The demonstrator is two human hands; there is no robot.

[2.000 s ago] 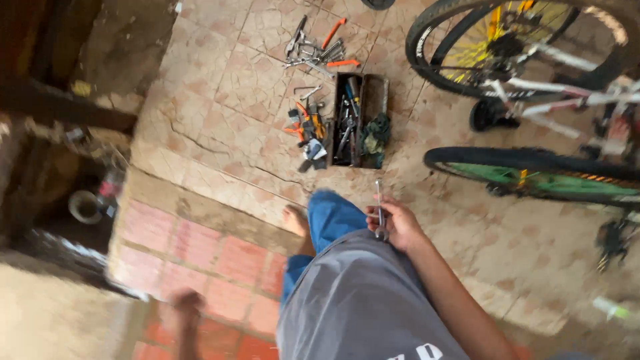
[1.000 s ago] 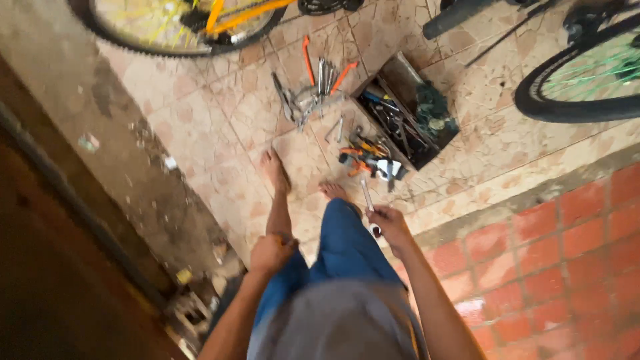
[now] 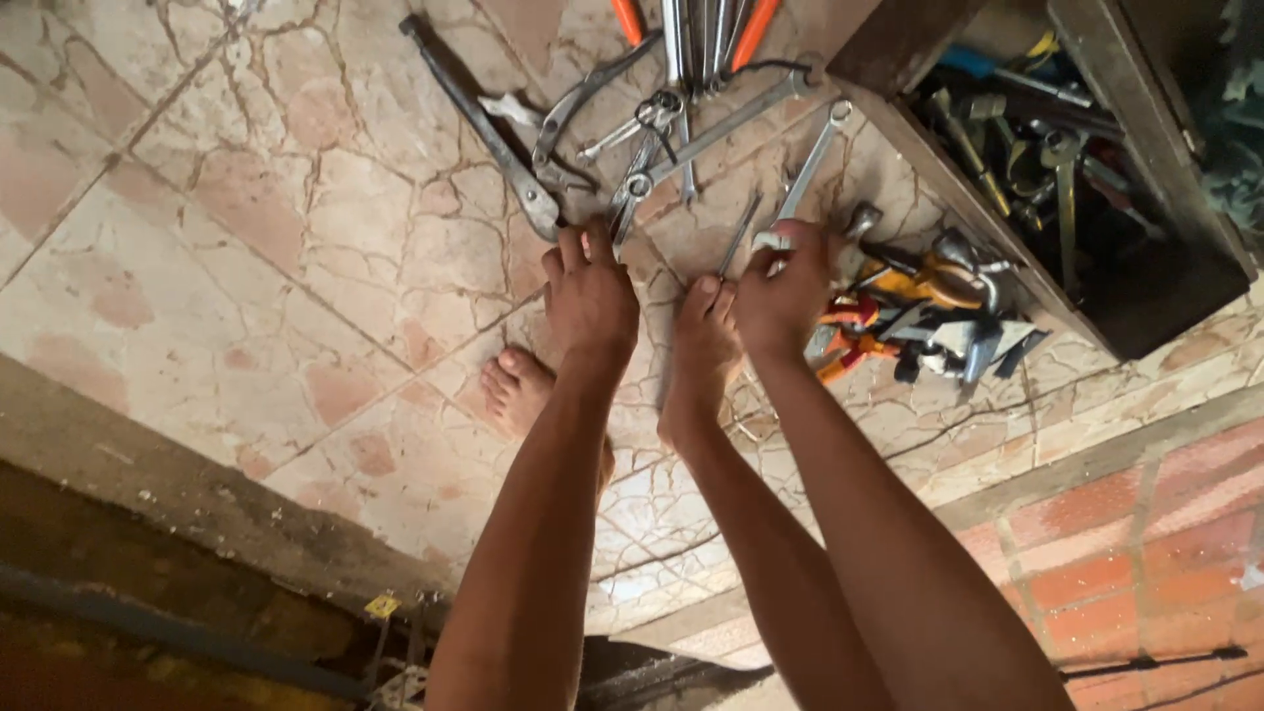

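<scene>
My left hand [image 3: 592, 301] is low over the floor, its fingertips at the jaw end of dark-handled pliers [image 3: 528, 197] and beside several wrenches [image 3: 721, 133]. Whether those fingers grip anything is hidden. My right hand [image 3: 787, 291] is closed around the lower end of a combination wrench [image 3: 815, 163], whose ring end points away from me. A thin metal rod [image 3: 741, 232] lies between the hands, near my bare foot. To the right of my right hand lies a pile of pliers and other tools with orange, red and yellow grips [image 3: 918, 286].
An open toolbox [image 3: 987, 217] full of tools stands at the upper right. Tools with orange handles [image 3: 755, 35] lie at the top. My other bare foot [image 3: 518, 390] is left of centre. A raised edge [image 3: 197, 484] crosses the lower left; red brick tiles [image 3: 1086, 553] are at the lower right.
Both hands have reached down to the tools on the floor; my left hand was by my knee. The wrench stays in my right hand. The view is much closer to the floor, with the bicycles out of it.
</scene>
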